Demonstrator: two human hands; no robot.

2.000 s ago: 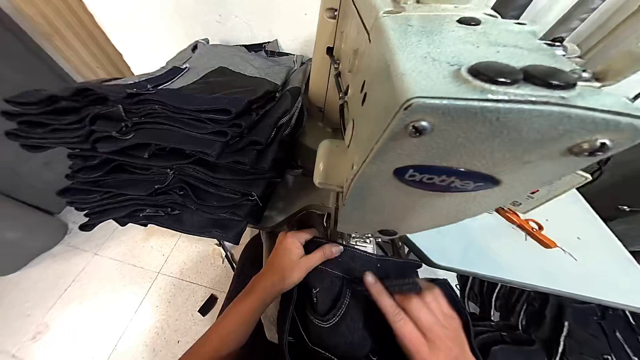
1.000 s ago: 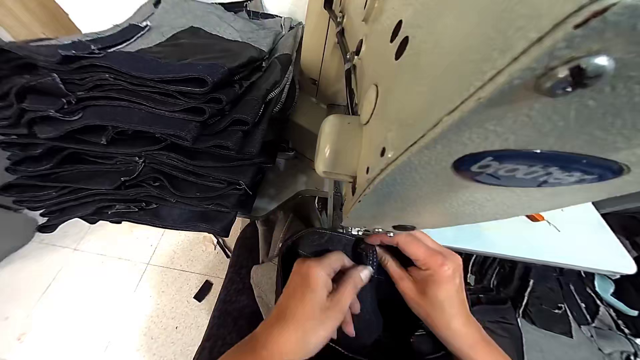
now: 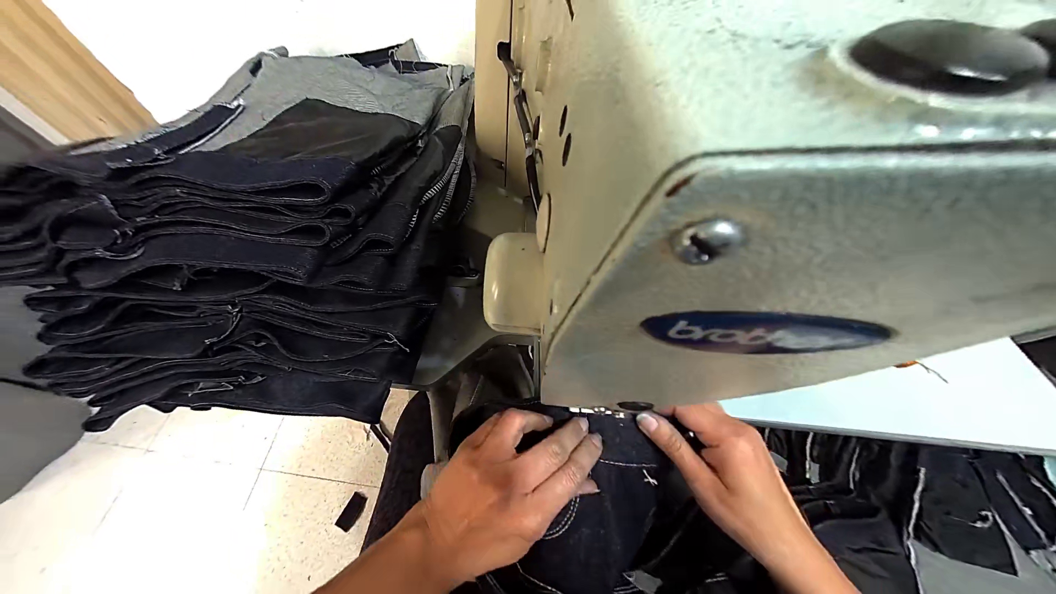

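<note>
Below the head of a Brother industrial sewing machine (image 3: 767, 272) lies a dark denim garment (image 3: 615, 511) with pale stitching, its waistband edge at the metal presser foot (image 3: 598, 411). My left hand (image 3: 520, 487) presses flat on the denim just left of the foot, fingers together and pointing right. Right of the foot, my right hand (image 3: 726, 470) pinches the waistband edge between thumb and fingers. The machine head hides the needle and part of the right fingertips.
A tall stack of folded dark denim garments (image 3: 247, 272) stands on the left. More dark garments (image 3: 924, 503) lie at the lower right, below a white tabletop (image 3: 891, 396). A small black scrap (image 3: 351, 511) is on the tiled floor (image 3: 305, 462).
My left hand has gone from bunched fingers at the cloth to lying flatter on it. The hands are farther apart than one second ago. The view has shifted.
</note>
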